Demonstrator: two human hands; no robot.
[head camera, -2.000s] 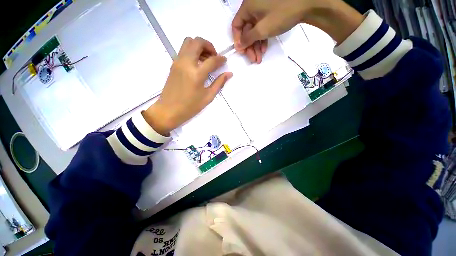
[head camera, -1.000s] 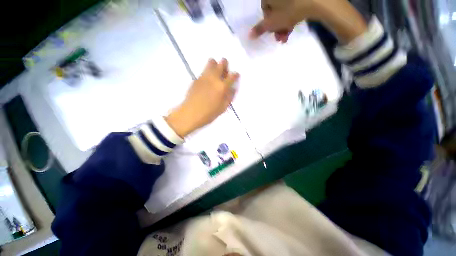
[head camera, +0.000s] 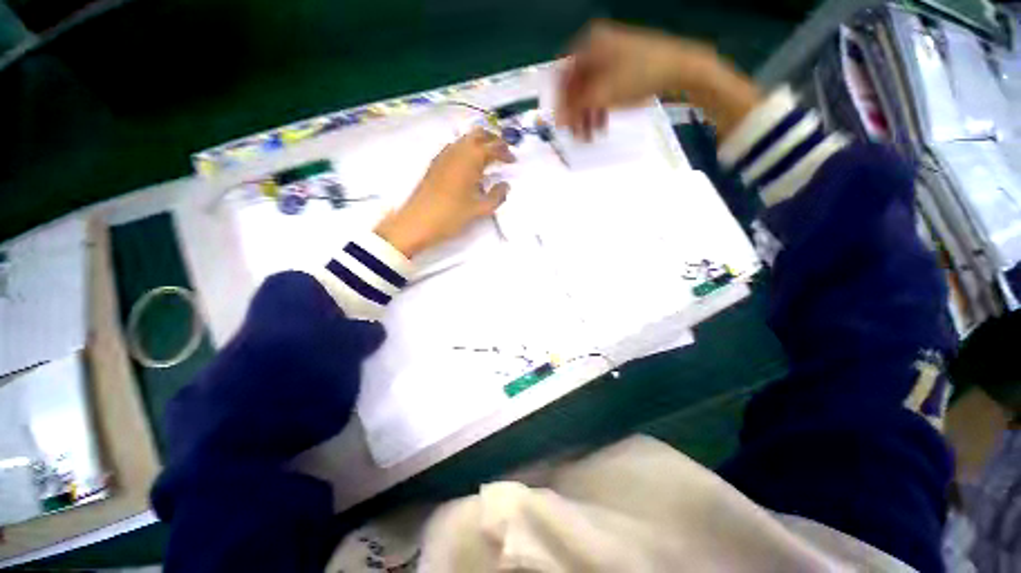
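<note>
White card panels (head camera: 661, 229) lie on a larger pale backing sheet (head camera: 207, 241). Green circuit boards with lead wires show at the near edge (head camera: 528, 381), at the right (head camera: 713, 287) and at the far left (head camera: 305, 171); another is partly seen between my hands. My left hand (head camera: 456, 190) rests on or just over the panels, fingers apart; nothing shows in it. My right hand (head camera: 593, 95) is blurred over the far right panel, fingers pointing down. Whether it holds anything is unclear.
A tape roll (head camera: 165, 327) lies on the green surface at left. Neighbouring panels (head camera: 45, 420) lie on a grey-brown board (head camera: 121, 392) further left. Stacked card sheets (head camera: 935, 168) stand at the right. Coloured marks run along the backing sheet's far edge.
The view has shifted, so more of the far edge shows. My hands have moved apart since the first frame. My left hand's fingers have spread from their earlier closed pose.
</note>
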